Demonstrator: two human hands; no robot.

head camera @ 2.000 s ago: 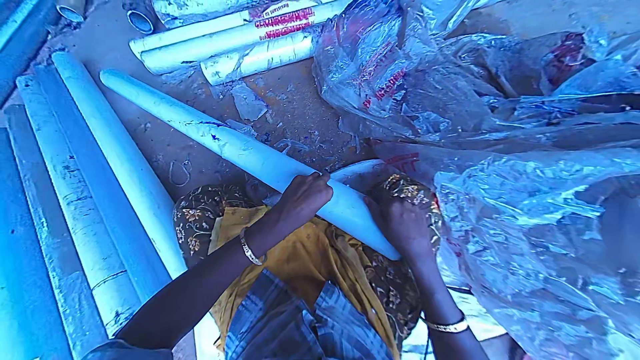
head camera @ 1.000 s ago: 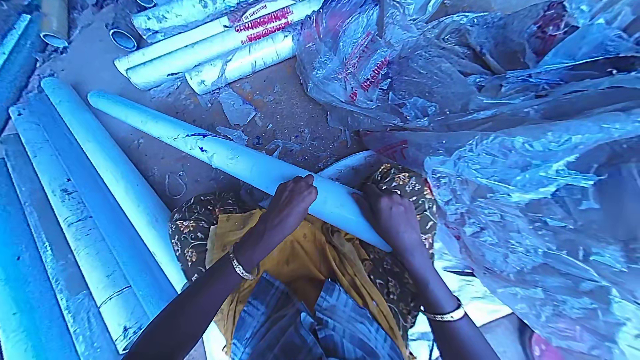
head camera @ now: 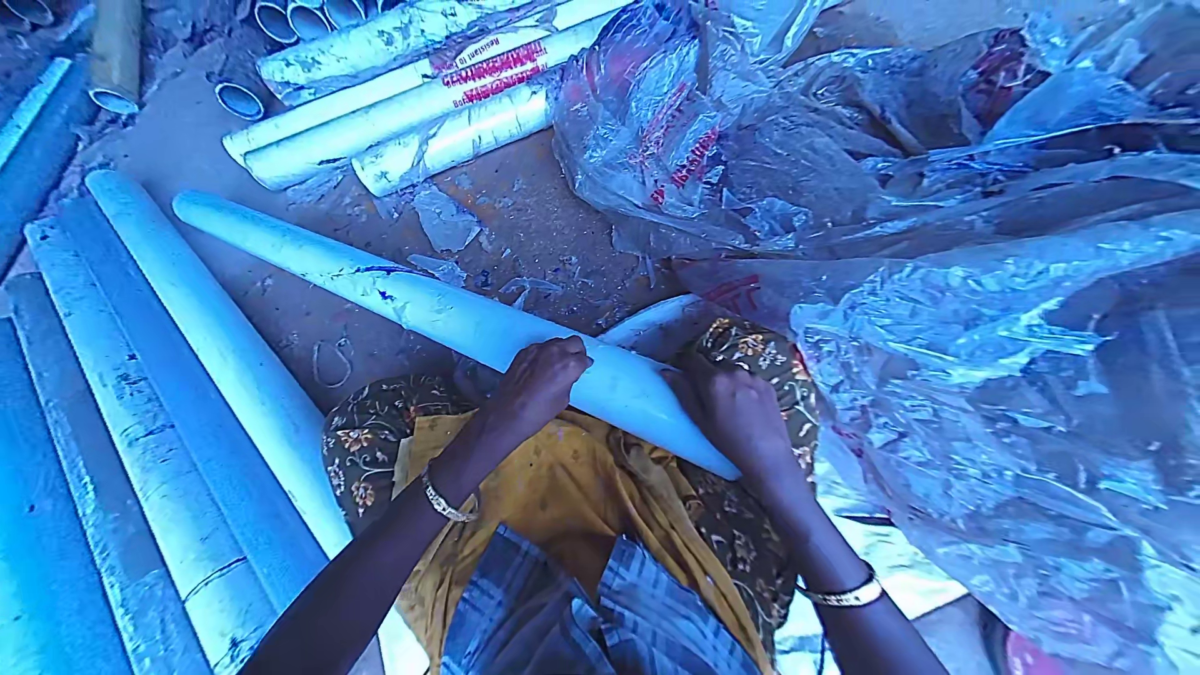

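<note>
A long pale pipe [head camera: 441, 309] lies slantwise across my lap, its near end close to my right knee. Dark marks show partway along it. My left hand [head camera: 544, 375] rests on its near half with the fingers curled; whether it grips the pipe or something small is hidden. My right hand [head camera: 736, 412] is curled at the pipe's far right side, near its end, and what lies inside the fingers cannot be seen. Another pale, rounded piece [head camera: 656, 323] passes beneath the pipe, by my right knee.
Several long pipes [head camera: 216, 375] lie side by side at the left. More pipes [head camera: 412, 122] with red print lie at the top. Crumpled clear plastic sheeting [head camera: 937, 328] covers the right side. Plastic scraps [head camera: 445, 220] litter the ground ahead.
</note>
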